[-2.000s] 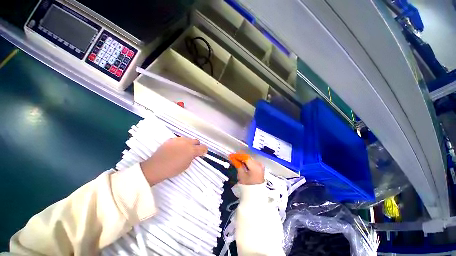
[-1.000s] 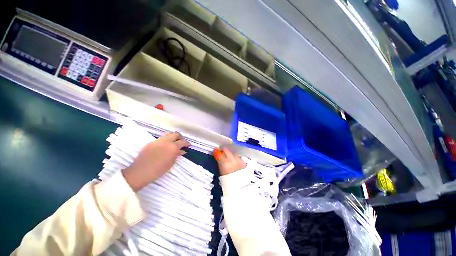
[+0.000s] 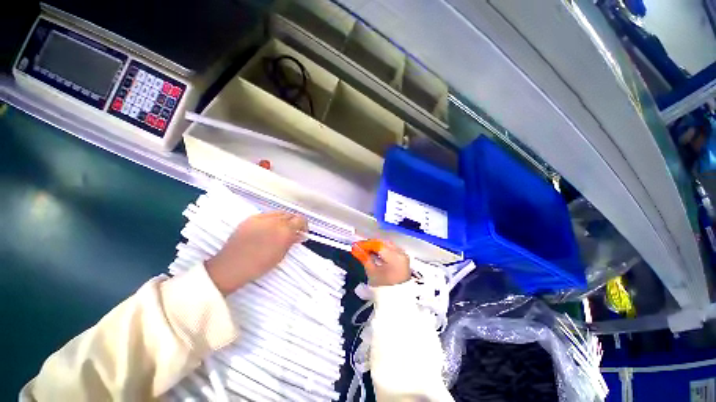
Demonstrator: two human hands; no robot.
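My left hand (image 3: 263, 245) lies over the top of a broad stack of white strips (image 3: 275, 330) and pinches a thin white strip (image 3: 328, 240) between thumb and fingers. The strip's right end reaches the orange hand tool (image 3: 367, 250). My right hand (image 3: 389, 265) is closed around this tool, and only its orange part shows past the fingers. Whether the tool touches the strip end is too small to tell.
A beige divided tray (image 3: 345, 188) holds a black cable and a small red-orange piece. A scale (image 3: 102, 78) stands upper left. A small blue bin (image 3: 424, 196) and large blue tote (image 3: 518, 212) stand right. Loose white strips (image 3: 432, 294) and a plastic bag (image 3: 463, 334) of black pieces lie lower right.
The view has shifted. Compared with one second ago, more of the orange tool shows in my right hand, and a thin strip now shows between the hands.
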